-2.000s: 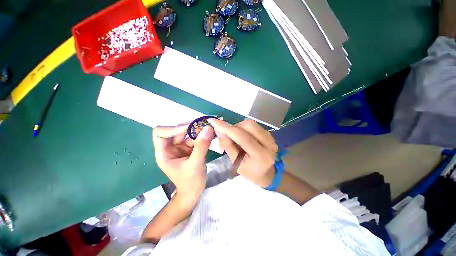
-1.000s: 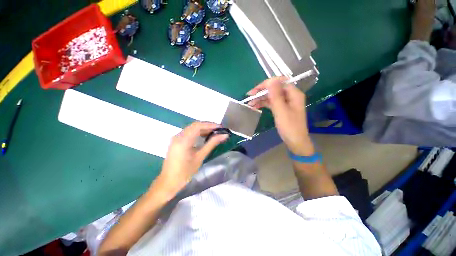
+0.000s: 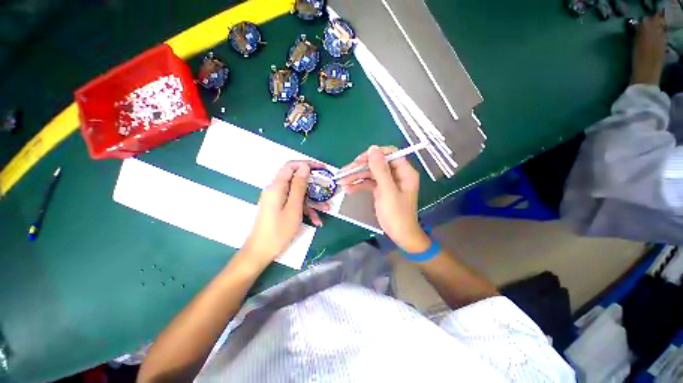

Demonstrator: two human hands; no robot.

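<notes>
My left hand (image 3: 281,211) holds a round electronic unit (image 3: 322,185) by its rim, its blue and silver face turned up. My right hand (image 3: 392,196) holds a thin pale stick-like tool (image 3: 401,154) like a pen, its tip at the unit's right edge. Whether the tip touches the board is too small to tell. Under the hands lie two white strips: the upper strip (image 3: 238,155) has a grey-brown end partly hidden by my right hand, and the lower strip (image 3: 180,203) runs under my left forearm.
A red tray (image 3: 97,112) holds small white bits at the left. Several round units (image 3: 301,116) lie right of it, beside a fanned stack of strips (image 3: 468,123). A pen (image 3: 45,202) lies far left. A yellow strip (image 3: 225,24) crosses behind. Another person's sleeve (image 3: 625,168) is at right.
My right hand has brought the tool leftward from beside the strip stack to the unit. My left hand has turned the unit from edge-on to face-up. The hands are closer together.
</notes>
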